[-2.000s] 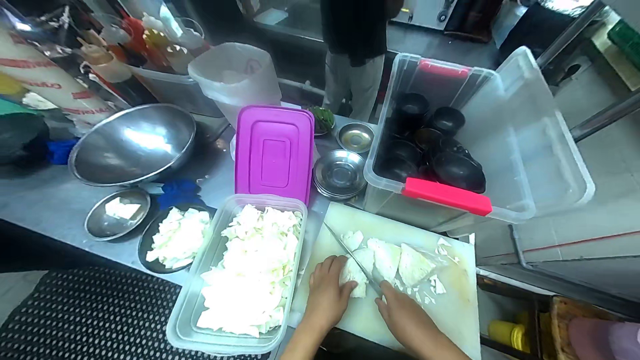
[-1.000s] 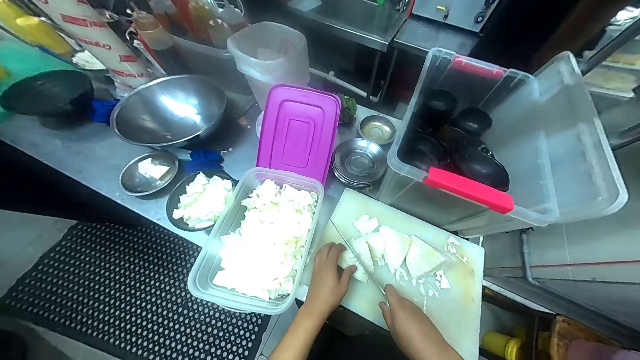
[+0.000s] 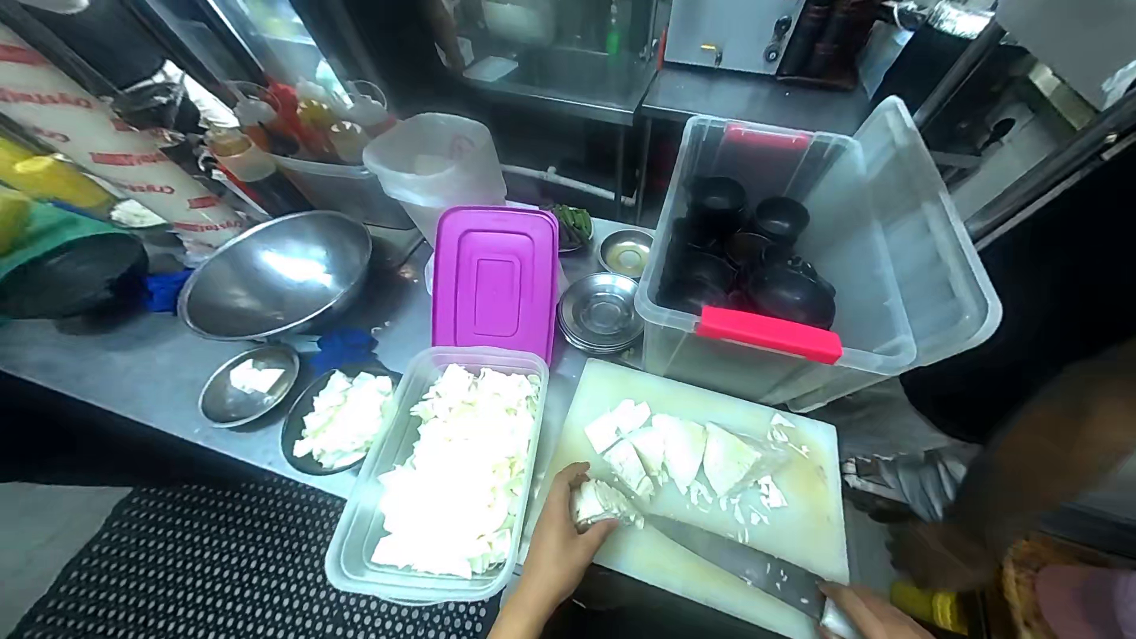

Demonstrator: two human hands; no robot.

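Observation:
My left hand (image 3: 568, 541) grips a small chunk of pale cabbage (image 3: 605, 503) at the left front part of the white cutting board (image 3: 799, 524). In my right hand (image 3: 874, 612), at the board's lower right corner, is the handle of a kitchen knife (image 3: 745, 561); the blade lies flat-angled over the board, its tip beside the chunk. Several cut cabbage pieces (image 3: 682, 448) and small shreds lie on the board behind the knife. Left of the board stands a clear plastic container (image 3: 349, 532) full of chopped cabbage (image 3: 457, 470). A purple lid (image 3: 495, 280) leans behind it.
A clear bin (image 3: 941, 293) holding dark bowls (image 3: 781, 288) stands behind the board, near stacked metal dishes (image 3: 602, 311). To the left are a steel bowl (image 3: 277, 275), a small metal bowl (image 3: 248, 386) and a dark bowl of cabbage (image 3: 344, 422). A person's blurred arm (image 3: 1047, 444) is at right.
The knife has moved from among the cabbage pieces to the board's front right, with my right hand. My left hand now holds a chunk off to the left. A person has appeared at right.

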